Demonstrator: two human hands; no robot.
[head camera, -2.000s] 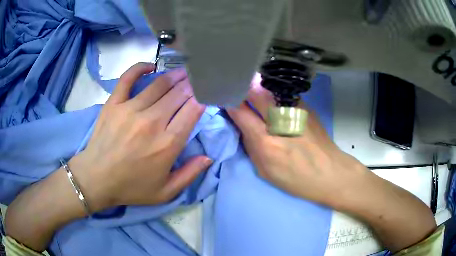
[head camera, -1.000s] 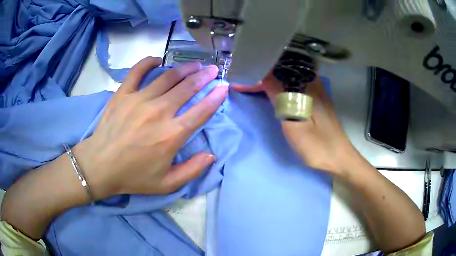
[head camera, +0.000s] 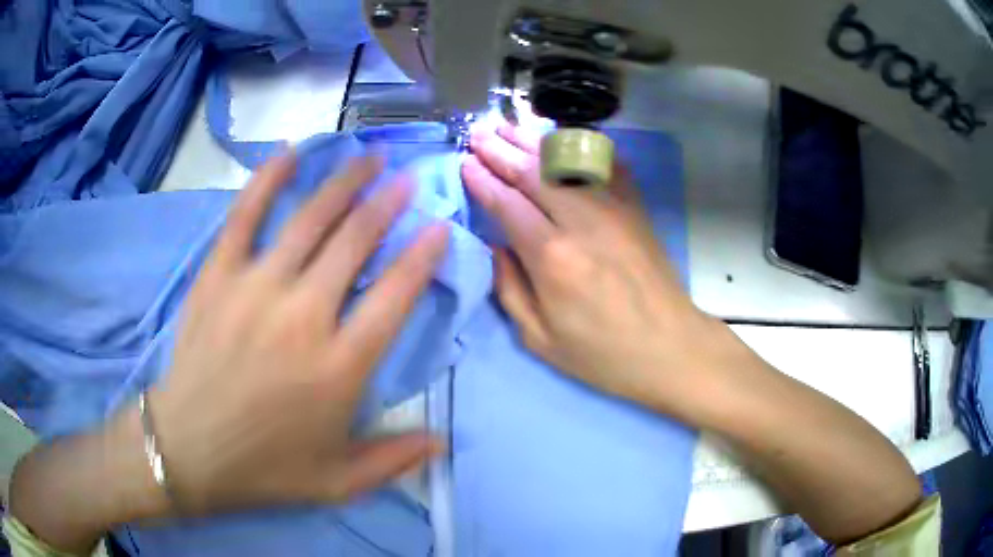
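The light blue garment body (head camera: 98, 261) is bunched at the left and runs up to the presser foot (head camera: 462, 133). A flat, straight-edged blue cut panel (head camera: 566, 457) lies right of it and hangs towards me. My left hand (head camera: 294, 337) is blurred, fingers spread, over the bunched cloth; whether it touches the cloth is unclear. My right hand (head camera: 588, 272) lies on the panel with its fingertips close beside the presser foot at the seam. The needle area is lit brightly and partly hidden.
The off-white machine head (head camera: 719, 33) spans the top, with a cream knob (head camera: 577, 157) above my right hand. A smartphone (head camera: 817, 190) lies on the machine bed at right. A slim dark tool (head camera: 921, 375) and folded blue pieces (head camera: 976, 381) are at the far right.
My left hand has drawn back from the presser foot towards me, its fingers now spread. My right fingertips have come to the foot's right side. The camera view has shifted.
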